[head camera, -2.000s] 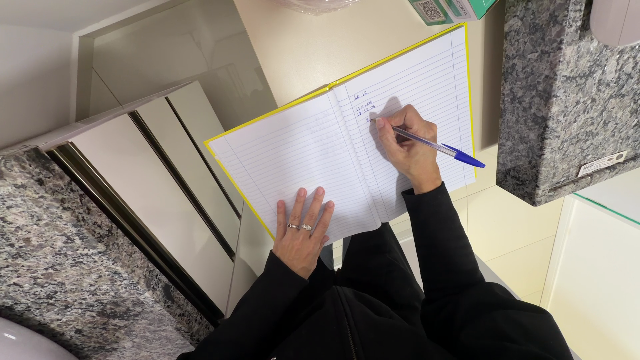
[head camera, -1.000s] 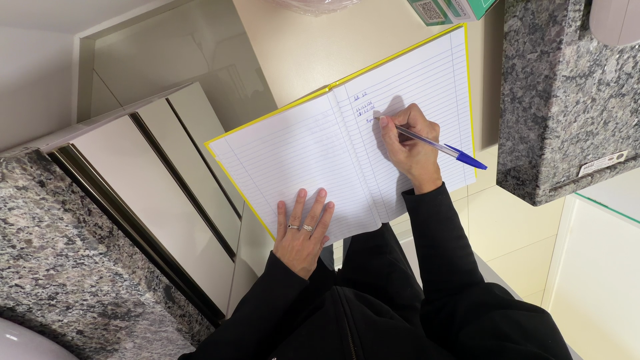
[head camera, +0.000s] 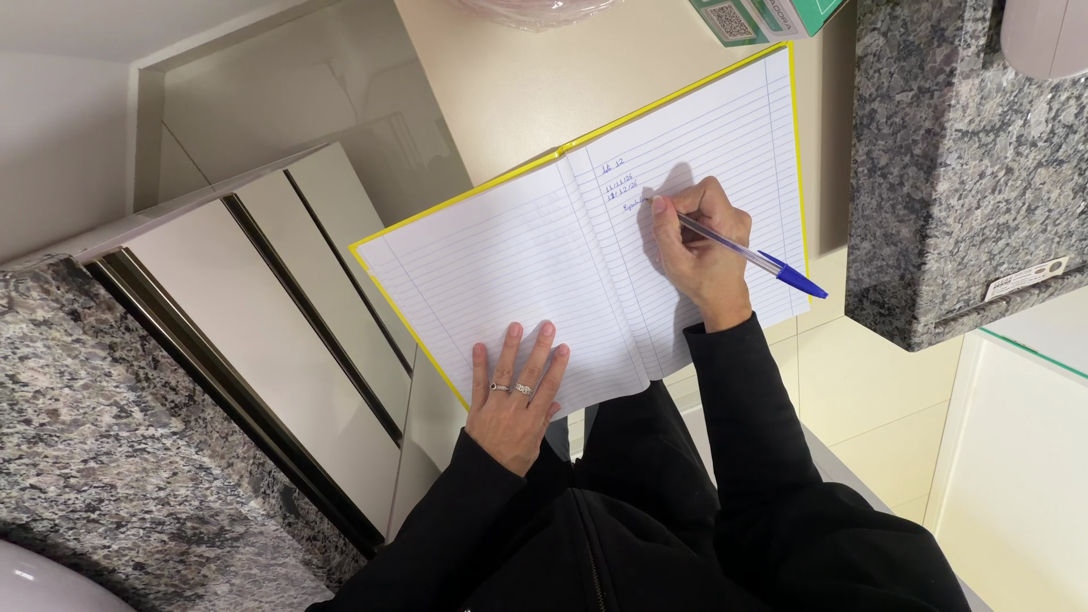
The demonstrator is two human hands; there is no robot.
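Observation:
A lined notebook with a yellow cover (head camera: pixel 476 280) lies open at a tilt on a pale surface. My right hand (head camera: pixel 705 246) grips a clear ballpoint pen with a blue cap on its rear end (head camera: pixel 748 255); the tip is on the right page, at the end of a few short lines of blue handwriting. My left hand (head camera: pixel 516 391), with rings on two fingers, rests flat on the lower part of the left page, fingers spread, holding nothing. The left page bears no visible handwriting.
Beyond the notebook are a green and white box (head camera: pixel 765 17) and clear plastic wrapping (head camera: pixel 535 10) on the pale tabletop (head camera: pixel 510 93). A granite slab (head camera: pixel 926 170) stands at right, another granite surface (head camera: pixel 127 442) at left beside pale cabinet fronts (head camera: pixel 255 340). Floor tiles (head camera: pixel 867 374) show at lower right.
The pen tip has moved slightly right along the line, and a short word has appeared under the earlier lines of writing. My left hand has stayed in place.

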